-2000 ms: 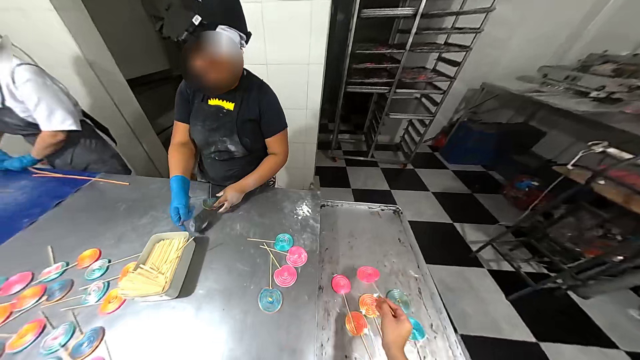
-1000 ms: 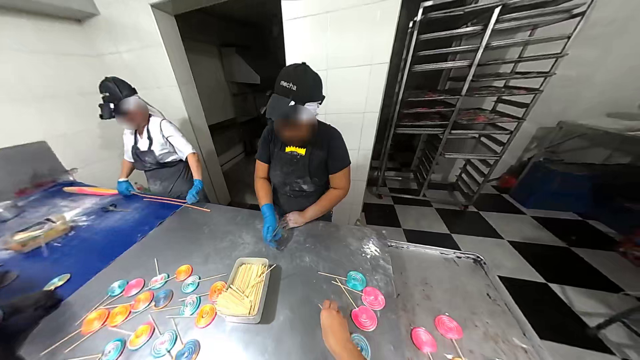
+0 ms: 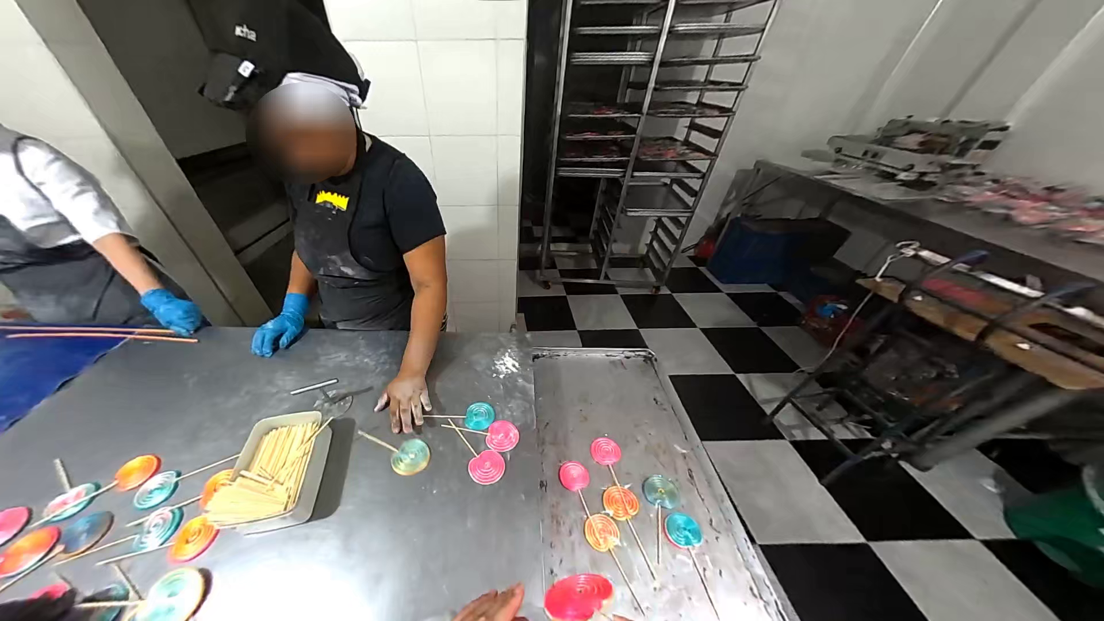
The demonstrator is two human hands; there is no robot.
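Observation:
My left hand (image 3: pixel 493 605) shows only its fingers at the bottom edge, over the metal table (image 3: pixel 379 552); nothing shows in them. Just right of it a red-pink swirl lollipop (image 3: pixel 580 597) looks raised above the tray's near-left part, with a sliver of my right hand (image 3: pixel 611 617) at its lower edge; the rest of that hand is out of frame. On the metal tray (image 3: pixel 569 388) lie pink (image 3: pixel 606 450), orange (image 3: pixel 621 502) and teal (image 3: pixel 683 530) lollipops on sticks. Beyond my left hand, pink (image 3: pixel 486 467) and teal (image 3: pixel 479 416) ones lie on the table, with a blue-green one (image 3: pixel 410 457) to their left.
Across the table a co-worker's bare hand (image 3: pixel 405 403) rests near the lollipops; their gloved hand (image 3: pixel 280 328) is farther left. A box of sticks (image 3: pixel 317 474) stands among more lollipops (image 3: pixel 194 539). Another person's gloved hand (image 3: pixel 172 310) is at the far left. A rack (image 3: pixel 642 155) stands behind.
The co-worker's bare hand has moved forward to the lollipops on the table. My visible hand has drawn back to the bottom edge. A blue-green lollipop now lies near the co-worker's bare hand.

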